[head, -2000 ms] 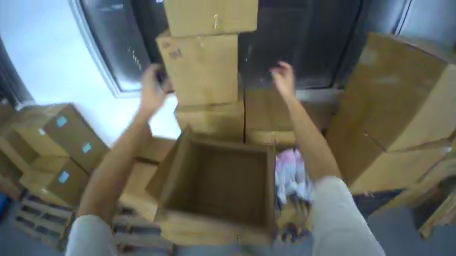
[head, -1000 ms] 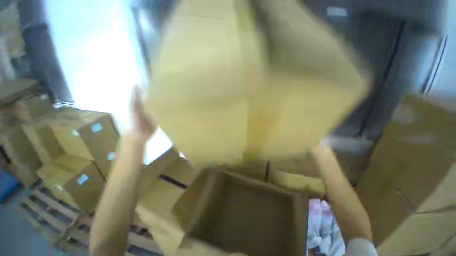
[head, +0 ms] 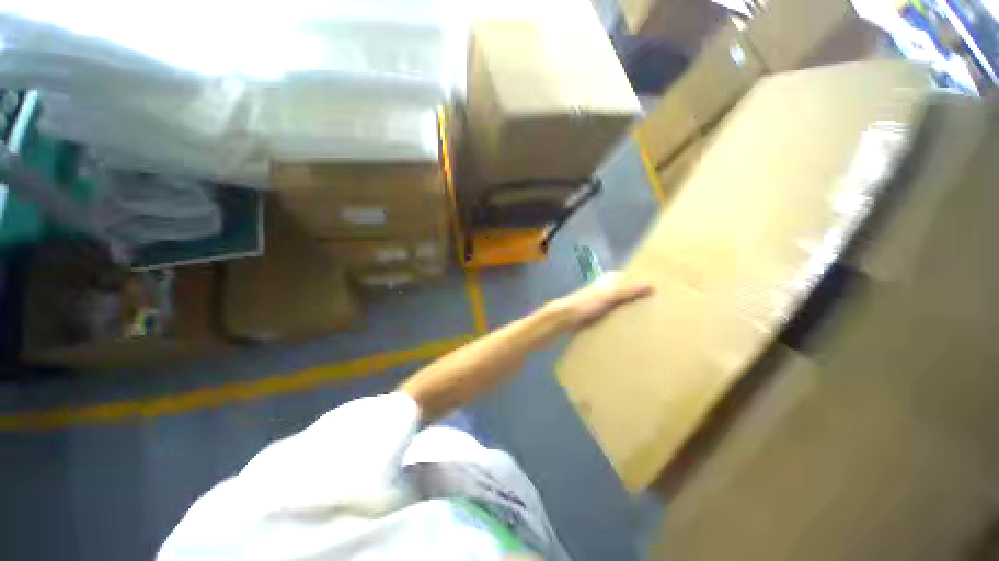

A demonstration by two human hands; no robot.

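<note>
A large brown carton (head: 745,241), tilted and blurred, fills the right side. A shiny strip of clear tape runs along its seam. My left hand (head: 608,298) reaches in from below, its fingers against the carton's left side, and appears to hold it there. My right hand is not in view; the carton may hide it.
Grey floor with yellow lines (head: 252,389) lies below and left. White wrapped goods (head: 340,99) lie over cartons (head: 362,203) at upper left. Another carton (head: 548,99) stands by an orange trolley (head: 504,247). More cartons stand at upper right.
The view has turned from the stacked cartons and dark panels to a floor area with wrapped goods. The carton raised between both hands a second ago is no longer centred; a carton is now at the right.
</note>
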